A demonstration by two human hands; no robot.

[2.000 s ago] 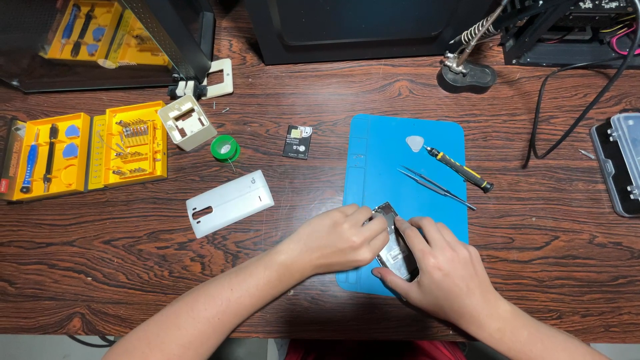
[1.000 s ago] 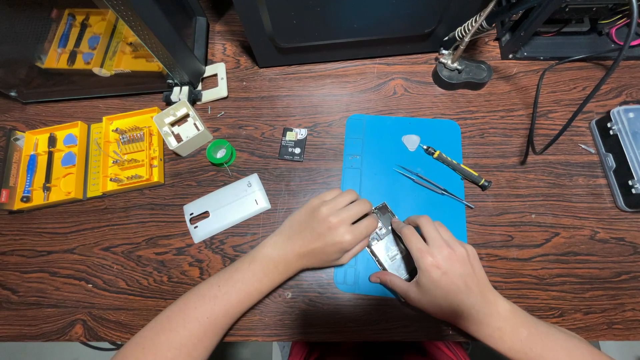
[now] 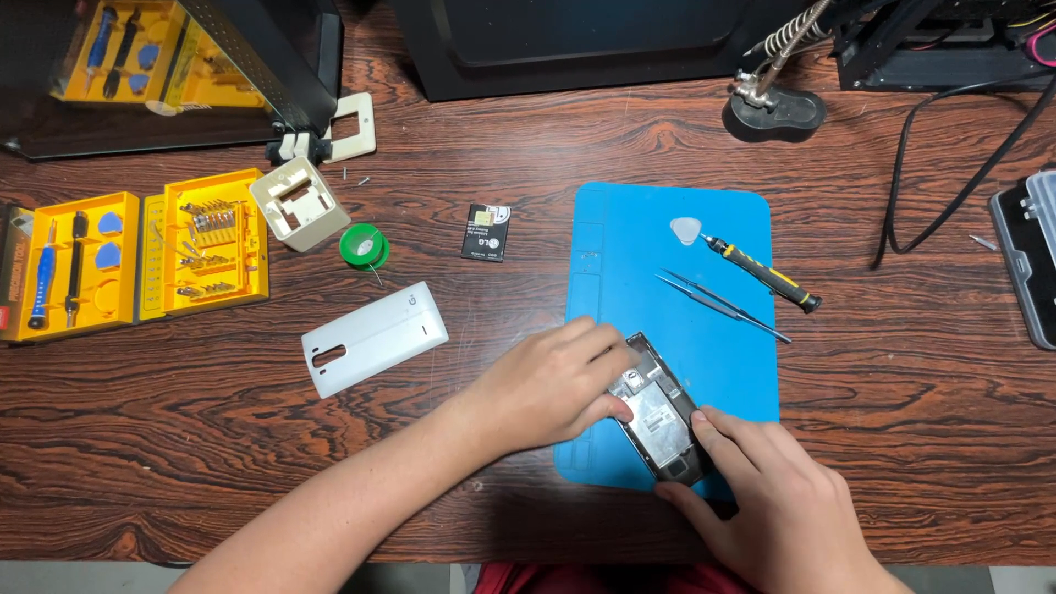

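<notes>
An opened smartphone body [image 3: 656,417] lies tilted over the lower part of a blue silicone work mat [image 3: 726,388], its metal interior facing up. My left hand [image 3: 565,379] grips its upper left edge, fingertips over the top end. The lower right edge is held by my right hand [image 3: 767,487], thumb at the bottom corner. Above them on the mat are metal tweezers [image 3: 722,307], a yellow-and-black screwdriver [image 3: 763,274] and a whitish opening pick [image 3: 685,230]. The white phone back cover [image 3: 375,338] and a black phone battery [image 3: 485,233] rest on the wood to the left.
At left stand a yellow precision tool kit [image 3: 136,256], a cream plastic box [image 3: 299,204] and a green solder spool [image 3: 364,246]. A soldering iron stand [image 3: 774,114] is at the back; a black cable [image 3: 949,177] and a clear-lidded case [image 3: 1031,256] are at right.
My right hand has shifted down along the phone's right edge, uncovering more of its interior. My left hand remains at the phone's upper left.
</notes>
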